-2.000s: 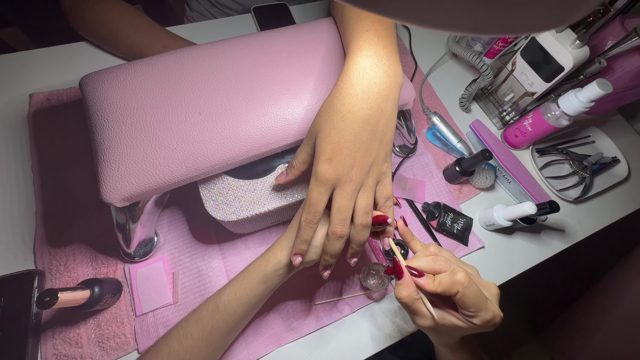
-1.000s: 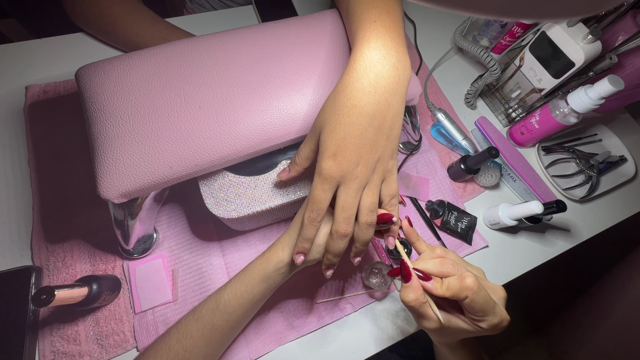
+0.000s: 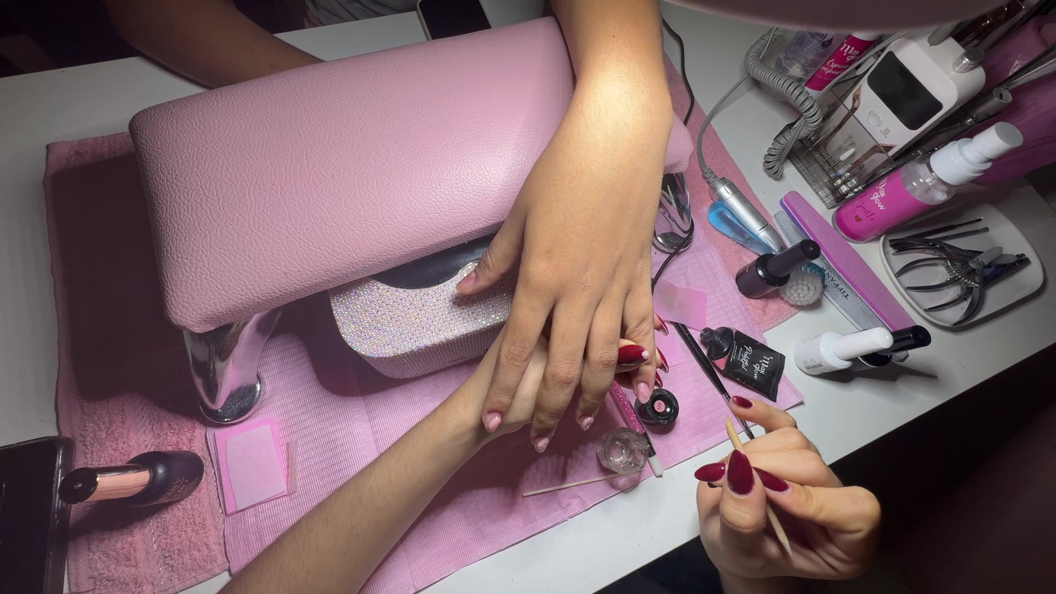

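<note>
My left hand (image 3: 524,381) reaches in from the bottom, mostly hidden under another person's hand (image 3: 582,256), and its red-nailed fingers hold that person's fingers. My right hand (image 3: 784,503), with long dark red nails, grips a wooden cuticle stick (image 3: 776,520), tip up, to the lower right of the held fingers and apart from them. The other person's forearm crosses the pink padded armrest (image 3: 355,165), and their thumb lies on a rhinestone-covered nail lamp (image 3: 421,322). Close below the held fingers are a small open pot (image 3: 657,407) and a clear glass dish (image 3: 622,450).
A dark nail polish bottle (image 3: 169,478) lies on the pink towel (image 3: 140,371) at left. At right are a black tube (image 3: 747,361), a white-capped bottle (image 3: 841,350), a nail drill handpiece (image 3: 747,213), a purple nail file (image 3: 846,257), a spray bottle (image 3: 895,198) and a tray (image 3: 1011,301) of metal nippers.
My right hand has moved down and to the right with the wooden stick, away from the other person's fingertips. My left hand keeps its hold.
</note>
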